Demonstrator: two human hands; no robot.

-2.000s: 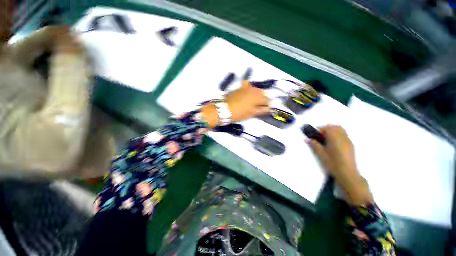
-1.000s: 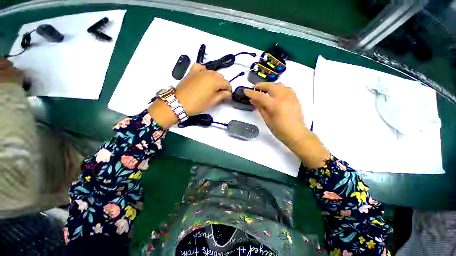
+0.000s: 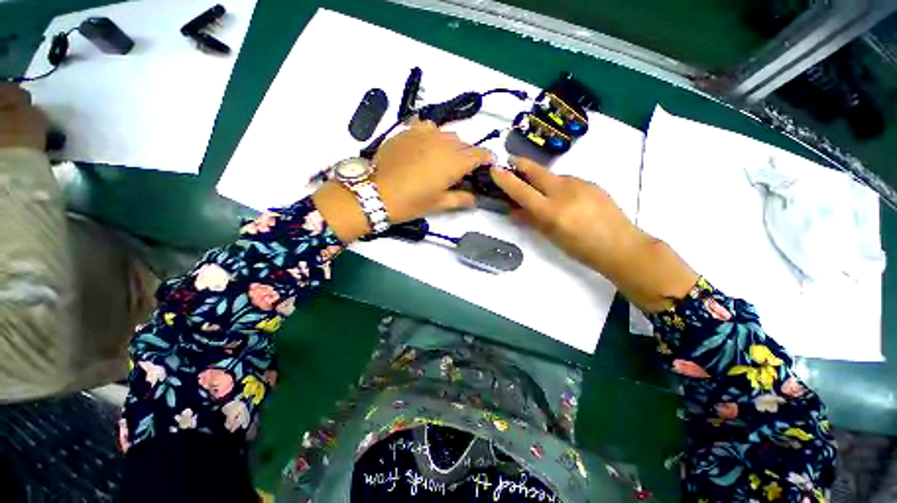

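Observation:
My left hand (image 3: 428, 172) and my right hand (image 3: 561, 206) meet over the white sheet. Their fingers are on a small black housing (image 3: 484, 183), which they largely cover. Two open housings with yellow-and-black insides (image 3: 547, 132) lie just beyond, with cords attached. A closed grey unit (image 3: 489, 251) lies nearer me, its cord running left under my left wrist. A dark oval housing cover (image 3: 369, 114) and a narrow black part (image 3: 412, 93) lie beyond my left hand. A bundled black cord (image 3: 456, 107) lies beside them.
At the left, another worker's hand (image 3: 20, 120) and pale sleeve are beside a second sheet (image 3: 138, 113) with a corded unit (image 3: 106, 35) and black parts (image 3: 206, 29). A crumpled white bag or cloth (image 3: 821, 221) lies on the right sheet. A metal rail (image 3: 590, 61) runs along the far side.
From separate positions two seconds ago, my hands have come together on the black housing. Since one second ago my fingers have closed further over it, and the view has shifted slightly.

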